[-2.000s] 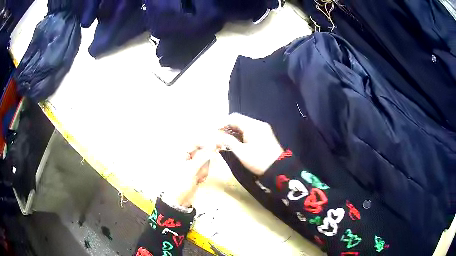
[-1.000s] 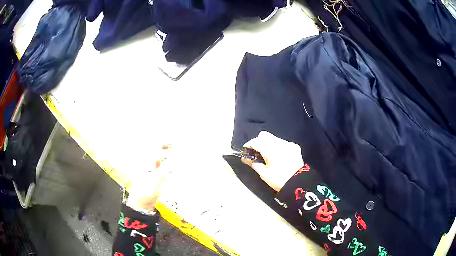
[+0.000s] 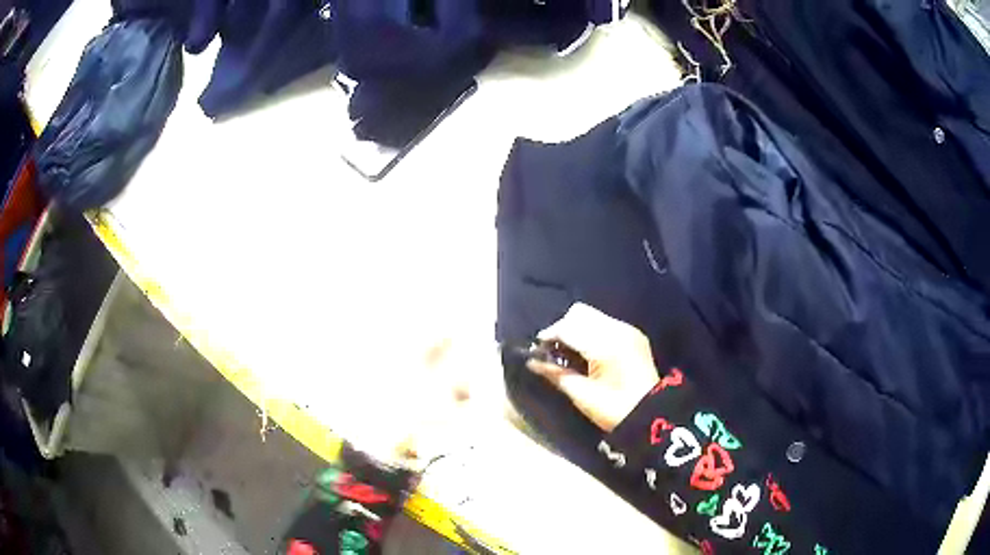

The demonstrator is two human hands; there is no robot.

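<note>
A dark navy jacket (image 3: 575,217) lies on the white table, its matte facing edge towards the left and its shinier wrinkled lining (image 3: 803,260) to the right. A small disc button (image 3: 796,451) shows near my right sleeve. My right hand (image 3: 603,363) rests over the facing's edge, closed on small dark thread snips (image 3: 540,355), mostly hidden in the fingers. The blade tips lie at the jacket edge. My left hand (image 3: 440,396) is over the white table left of the jacket, blurred and washed out by glare, so its fingers cannot be made out.
Navy garments (image 3: 402,43) lie at the table's far side, with a shiny navy bundle (image 3: 109,114) at far left. More dark garments (image 3: 879,108) and tan thread tangles (image 3: 711,27) are at the upper right. The table edge (image 3: 217,363) is yellow. A grey littered floor (image 3: 163,401) shows beyond it.
My right hand has moved down from near my left hand to the facing's edge. My left hand moved left and down, then came back right towards the jacket.
</note>
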